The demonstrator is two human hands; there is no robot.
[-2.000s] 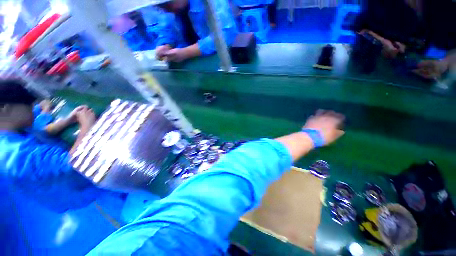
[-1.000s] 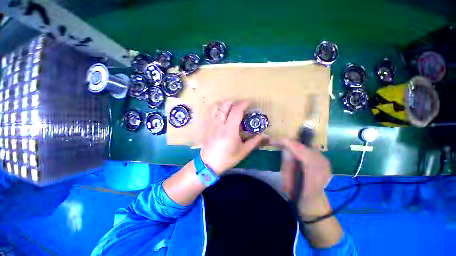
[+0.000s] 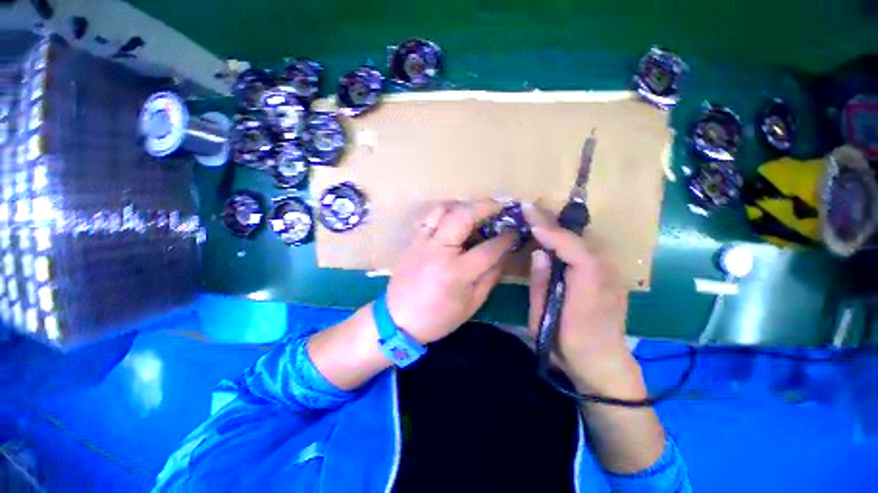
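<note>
A dark glossy round housing [image 3: 504, 223] is between the fingers over the tan cardboard mat [image 3: 462, 144]. My left hand [image 3: 448, 274], with a blue wrist strap, grips the housing from its left side. My right hand [image 3: 587, 308] holds the black soldering iron [image 3: 554, 298]. The iron's thin metal shaft points away from me over the mat, clear of the housing. The right fingertips are at the housing's right edge. Fingers partly cover the housing, so its inside is not clear.
Several round housings [image 3: 323, 137] are grouped left; others lie along the mat's far edge and right. A solder spool [image 3: 164, 123] and stacked clear trays [image 3: 106, 193] are left. A yellow-and-black holder with a round mass [image 3: 849, 200] and a white disc [image 3: 735, 260] are right.
Both hands have come together around the housing, which is now tilted and more covered by fingers. The iron now shows sharply, its tip pointing forward. The view has shifted slightly.
</note>
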